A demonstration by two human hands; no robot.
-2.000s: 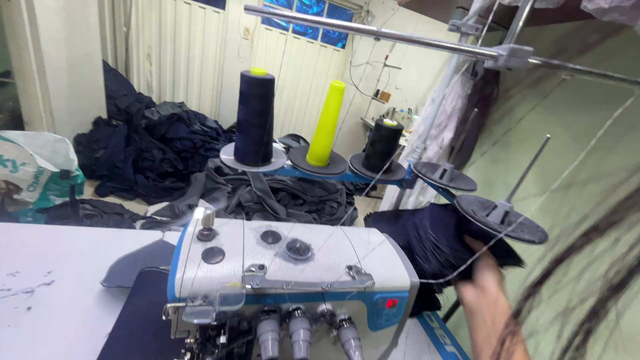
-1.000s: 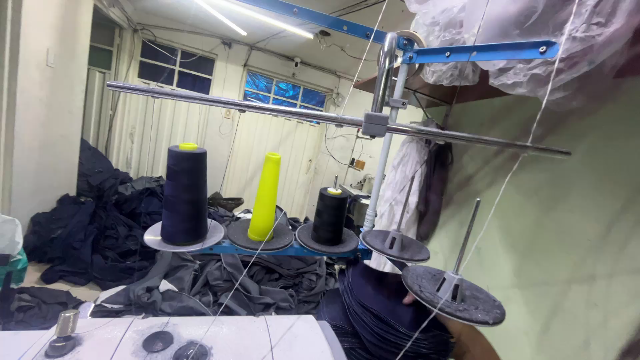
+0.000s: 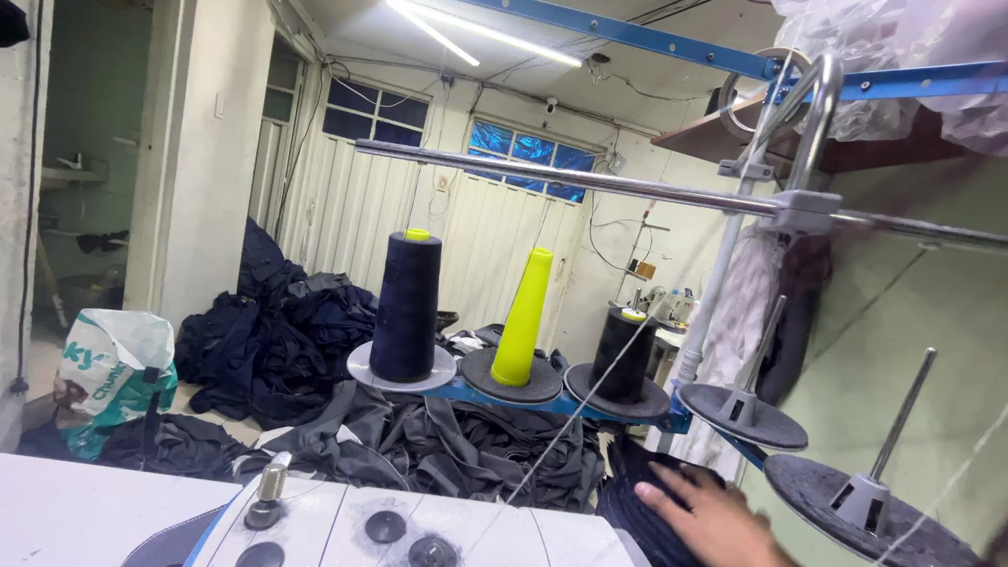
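Observation:
My right hand (image 3: 713, 516) reaches in at the lower right, fingers spread, its fingertips at a stack of dark navy fabric pieces (image 3: 642, 504) behind the sewing machine. The white top of the sewing machine (image 3: 465, 524) fills the bottom middle. On the thread stand behind it are a navy thread cone (image 3: 405, 307), a bare yellow-green cone (image 3: 524, 319) and a smaller black thread cone (image 3: 624, 354). Two spool discs at the right, a nearer one (image 3: 835, 492) and a farther one (image 3: 744, 416), bear only pins. My left hand is out of view.
Heaps of navy cloth (image 3: 295, 339) and dark grey cloth (image 3: 472, 449) lie beyond the machine. A printed plastic bag (image 3: 114, 378) stands at the left, behind the white table (image 3: 94, 512). A metal thread-guide rod (image 3: 583, 181) crosses overhead, and a pale thread slants across the view.
The view has tilted upward since the first frame. My right hand was mostly hidden behind the spool disc one second ago; now its back and spread fingers show at the fabric stack.

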